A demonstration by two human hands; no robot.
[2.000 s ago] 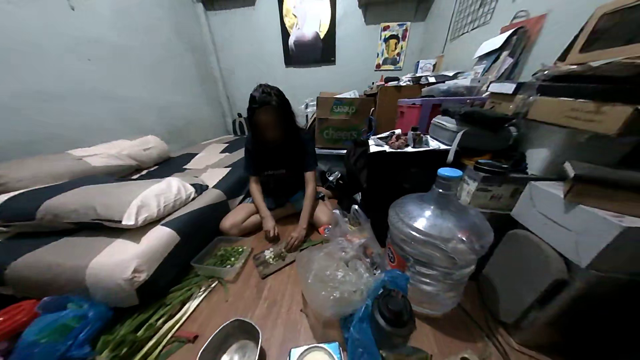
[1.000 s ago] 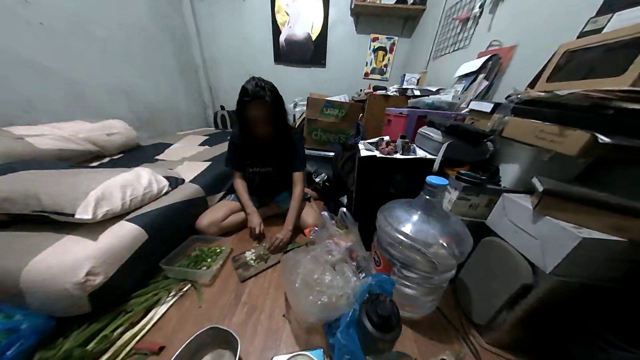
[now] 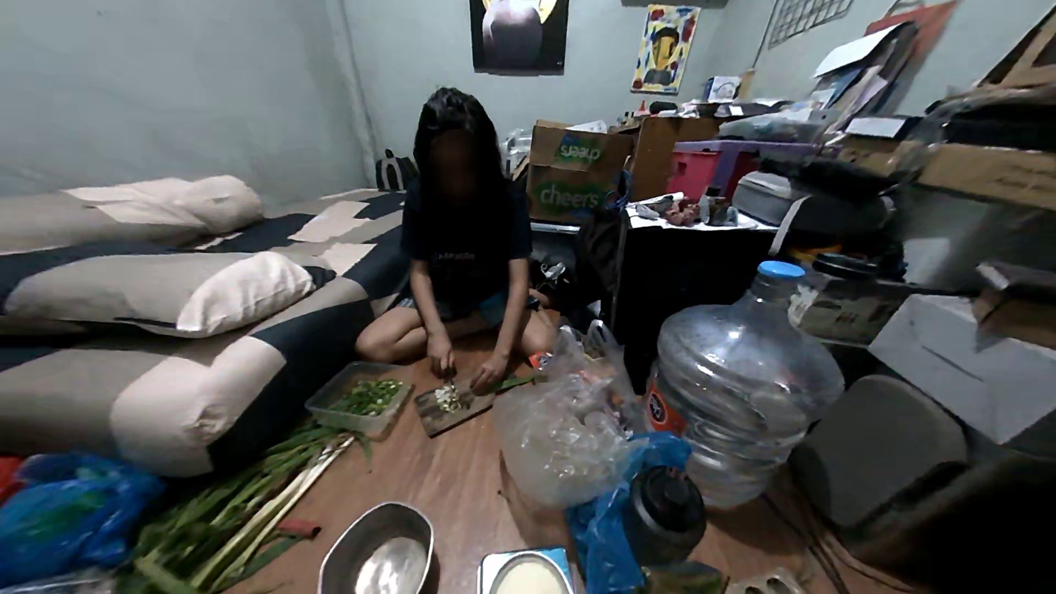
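Note:
Neither my left hand nor my right hand is in view. Across the floor a person sits cross-legged, both hands over a small wooden cutting board (image 3: 437, 419). Chopped white pieces (image 3: 448, 398) lie on the board beneath the fingers; what the person grips is too small to tell. A long green stalk (image 3: 516, 383) lies at the board's right. Left of the board, a clear plastic container (image 3: 330, 388) holds chopped greens (image 3: 367, 398). Nearer to me, a bundle of long green stalks (image 3: 239, 503) lies on the floor beside a metal bowl (image 3: 335, 540).
A large water jug (image 3: 742, 363) stands at the right, beside a clear plastic bag (image 3: 561, 437) and a dark-lidded container (image 3: 664, 511) with blue plastic. A blue-edged scale or box (image 3: 488, 565) is at the bottom. A mattress (image 3: 165, 396) borders the left; stacked boxes (image 3: 982, 169) crowd the right.

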